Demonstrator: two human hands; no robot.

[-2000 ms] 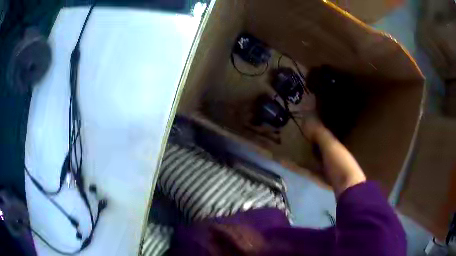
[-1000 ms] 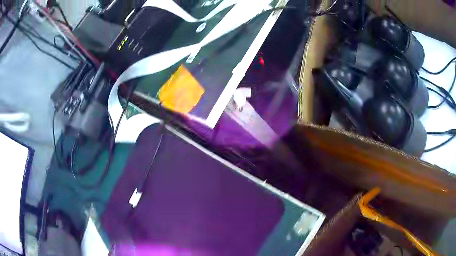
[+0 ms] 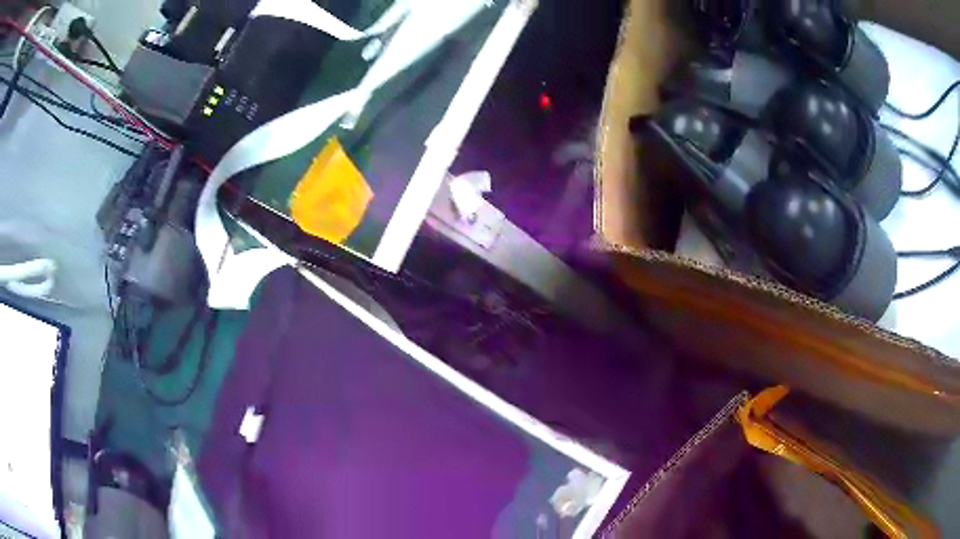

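Observation:
Neither of my hands shows in the picture. Several dark dome cameras (image 3: 805, 232) with shiny black round heads and grey bases sit close together at the upper right, beside a cardboard wall (image 3: 614, 158). Black leads run from them onto a white surface (image 3: 932, 63). A wide purple-lit surface (image 3: 368, 421) with a pale edge lies in front of me. A long white band (image 3: 263, 137) curves across the upper left. An orange-yellow piece (image 3: 332, 195) lies beside it.
A black device (image 3: 253, 95) with small green lights stands at the upper left. Black adapters and cables (image 3: 158, 247) lie below it. A cardboard box flap (image 3: 790, 326) and orange tape (image 3: 800, 447) are at the lower right. A bright screen (image 3: 26, 421) is at the left edge.
The view has swung from the box interior, where a hand reached among dark devices, to the bench. Since a second ago the bench items have shifted slightly left in view. The hand has left the picture.

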